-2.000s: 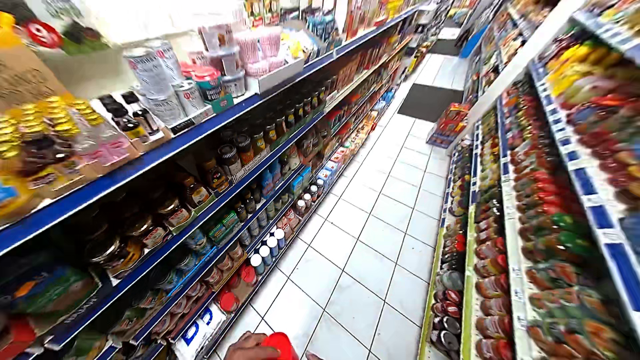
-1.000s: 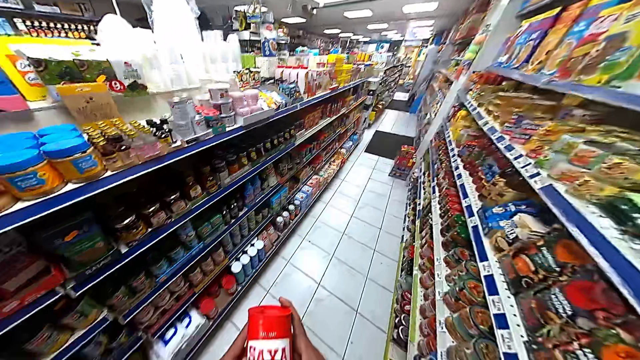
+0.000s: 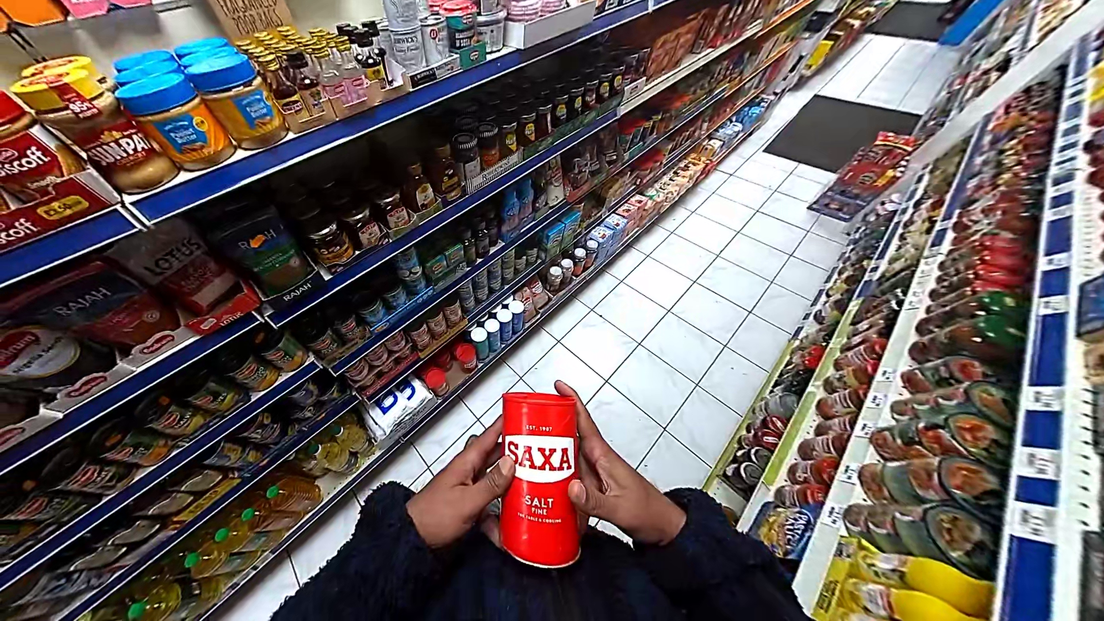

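Observation:
Low in the middle of the head view, a red cylindrical tub of Saxa fine salt [image 3: 541,496] is held upright between both hands, its label facing me. My left hand [image 3: 463,490] grips its left side, the thumb on the front. On the right side my right hand [image 3: 619,483] holds it, thumb against the front edge and fingers behind. Dark fuzzy sleeves cover both wrists. Similar red-topped tubs [image 3: 435,379] stand on the bottom shelf at left, beside white-capped blue containers [image 3: 492,335] and a white and blue packet [image 3: 401,407].
Blue-edged shelves [image 3: 483,78] with jars, bottles and packets line the left. On the right, shelves [image 3: 901,345] hold jars and yellow bottles [image 3: 914,573]. A white tiled aisle [image 3: 655,345] runs between them, with a dark mat [image 3: 841,134] and a red carton [image 3: 867,172] farther along.
Two seconds ago one hand was at the bottom edge by a red object. The salt tub has since come up between both hands and now shows whole. The view has tilted down again.

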